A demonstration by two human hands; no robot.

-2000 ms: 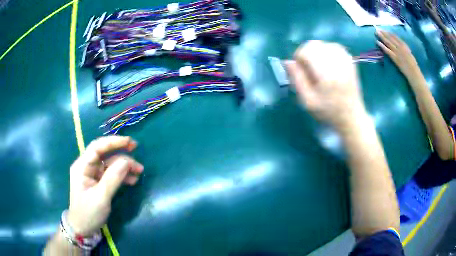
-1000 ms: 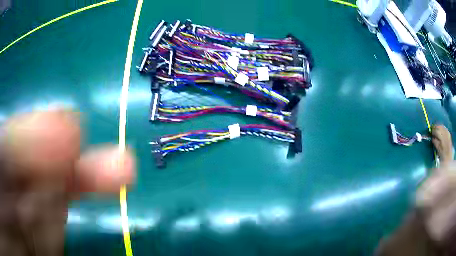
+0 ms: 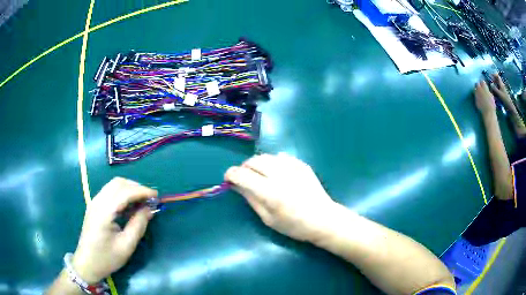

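Note:
A wire harness point(image 3: 193, 195) is stretched between my two bare hands, above the green tabletop. My left hand point(image 3: 118, 224) pinches its left end; the connector there is mostly hidden by the fingers. My right hand point(image 3: 282, 193) holds its right end, and that end is hidden under the fingers. Beyond my hands lies a pile of harnesses point(image 3: 179, 86) with white labels and dark connectors at both ends. One harness point(image 3: 173, 138) lies apart at the near side of the pile, its white label point(image 3: 207, 130) facing up.
The green tabletop point(image 3: 346, 144) has yellow lines point(image 3: 84, 127). White paper point(image 3: 398, 52) with dark harnesses and a blue item lies at the far right. Another person's forearm point(image 3: 493, 144) reaches in at the right edge. A blue object point(image 3: 470, 262) is at the lower right.
The nearest harness on the table has left its place below the pile, and my hands now hold a harness. My right hand has come in from the right.

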